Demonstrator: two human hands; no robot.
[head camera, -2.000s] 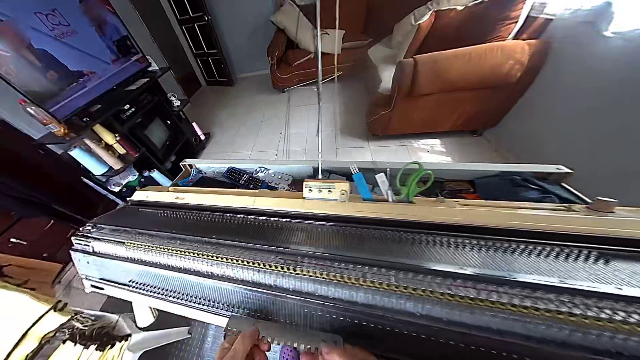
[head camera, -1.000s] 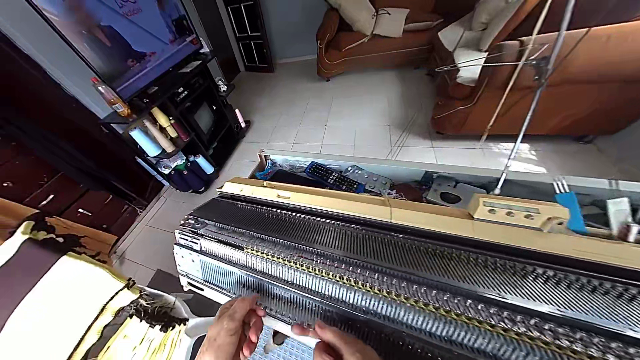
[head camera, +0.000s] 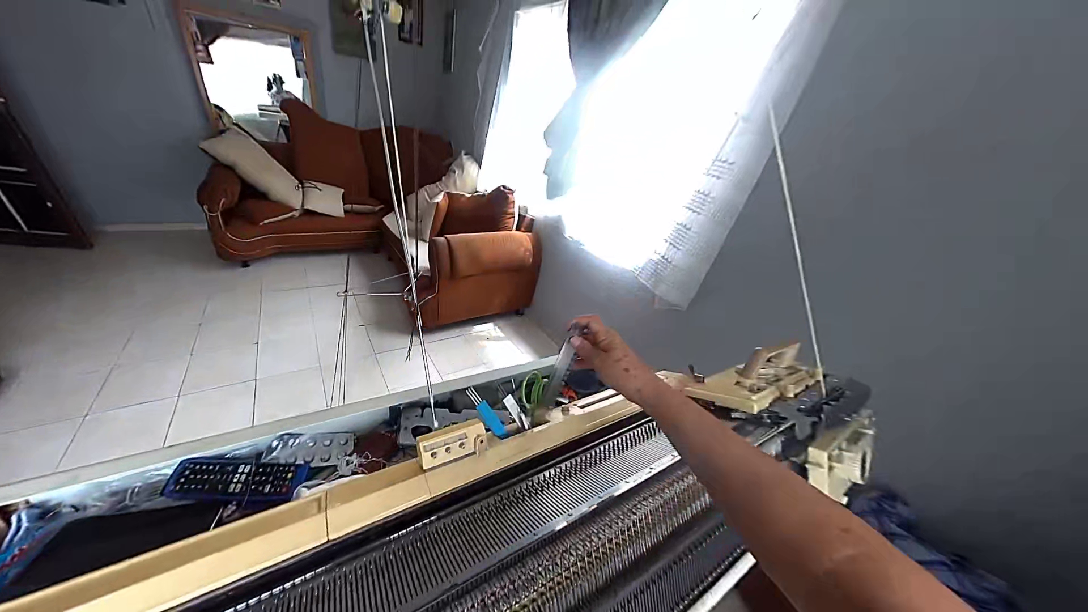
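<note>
My right hand (head camera: 597, 348) is raised above the far side of the knitting machine's needle bed (head camera: 510, 518), at the end of my outstretched arm. Its fingers pinch a thin translucent strip (head camera: 559, 371), which hangs down beside green-handled scissors (head camera: 533, 389). A blue-handled tool with prongs (head camera: 490, 416) and a cream block with small dials (head camera: 452, 444) lie left of it. To the right, the cream machine carriage (head camera: 748, 384) rests on the bed. My left hand is out of view.
A long tray (head camera: 365, 406) behind the bed holds a blue-framed calculator or remote (head camera: 235, 480), a blister pack (head camera: 310, 448) and loose items. Yarn strands rise from a metal mast (head camera: 395, 161). Orange sofas (head camera: 480, 272) stand beyond on the tiled floor.
My right hand has gone from low over the near bed to above the far tray. My left hand has left the view. The view has swung up and to the right.
</note>
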